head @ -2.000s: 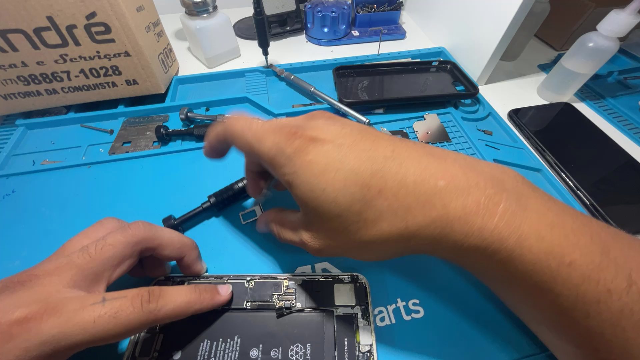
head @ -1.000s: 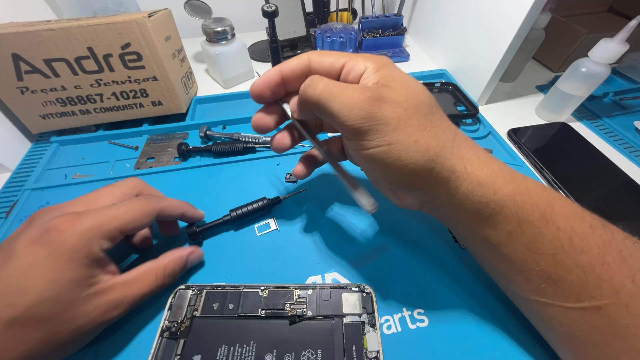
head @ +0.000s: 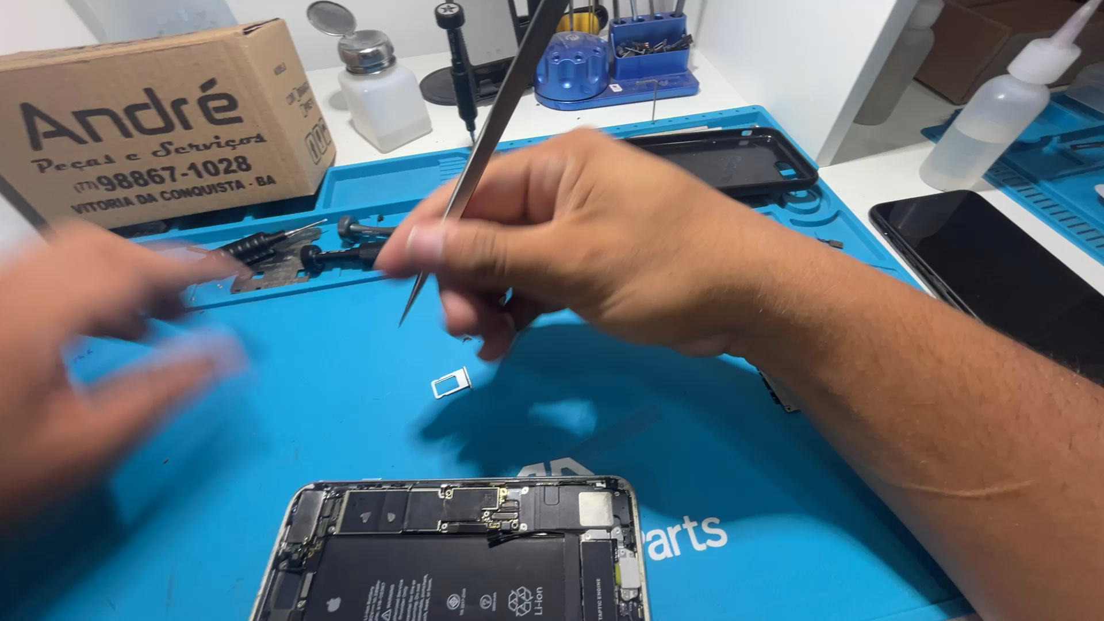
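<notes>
Metal tweezers [head: 479,164] point down from my right hand [head: 552,241], which grips them above the mat. My left hand [head: 112,345] is blurred at the left, its fingers beside a black precision screwdriver [head: 254,247] that lies on a metal plate [head: 274,272]; whether they touch it I cannot tell. Below my right hand a SIM card tray [head: 450,382] lies on the blue silicone mat [head: 345,414]. An opened smartphone [head: 457,552] with its battery and boards exposed lies at the bottom centre. More screwdrivers [head: 345,256] rest in the mat's upper section, partly hidden by my right hand.
A cardboard box [head: 164,121] with writing stands at the back left, near a pump dispenser bottle [head: 384,95]. Behind are an upright screwdriver [head: 460,69] and a blue tool holder [head: 617,65]. A black phone case [head: 724,159], dark smartphone [head: 1000,259] and squeeze bottle [head: 992,112] are at the right.
The black screwdriver that lay beside the SIM tray is now at the mat's upper left. My left hand has moved up and away from the opened phone. The tweezers in my right hand now point down.
</notes>
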